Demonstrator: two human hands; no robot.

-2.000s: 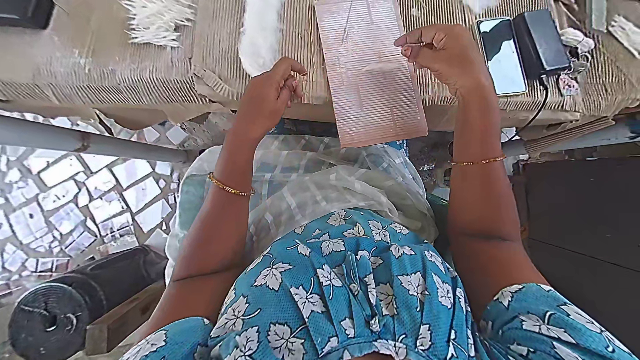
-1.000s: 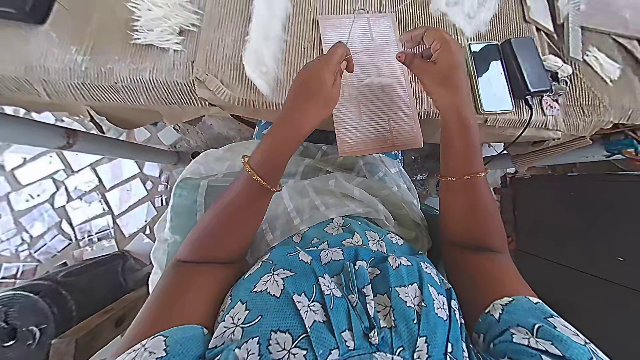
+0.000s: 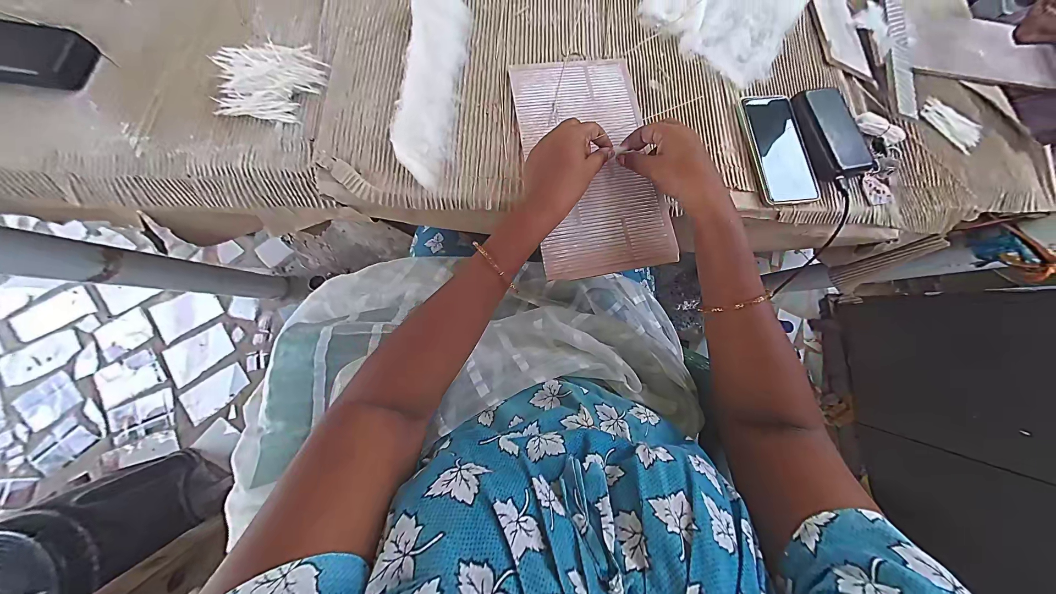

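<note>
A pinkish ridged board (image 3: 610,223) lies partly on the corrugated cardboard table cover, its near end over the table's edge. Above its middle, my left hand (image 3: 569,161) and my right hand (image 3: 672,161) nearly meet, thumbs and forefingers pinched on a small whitish tuft of fibre, probably cotton (image 3: 617,152). A thin wire or thread lies on the board's upper part. Left of the board is a long strip of white cotton (image 3: 429,91); a larger cotton sheet (image 3: 730,33) lies beyond it to the right.
Thin white cotton wicks are piled at the left (image 3: 268,80), with a smaller bunch at the right (image 3: 950,125). A smartphone (image 3: 780,150) and a black device with a cable (image 3: 832,132) lie right of my hands. A dark case (image 3: 45,56) sits far left. Another person's hand (image 3: 1038,23) shows top right.
My left hand was off the board's left side two seconds ago and has moved right over it. Both hands now meet above the board's middle, fingertips together.
</note>
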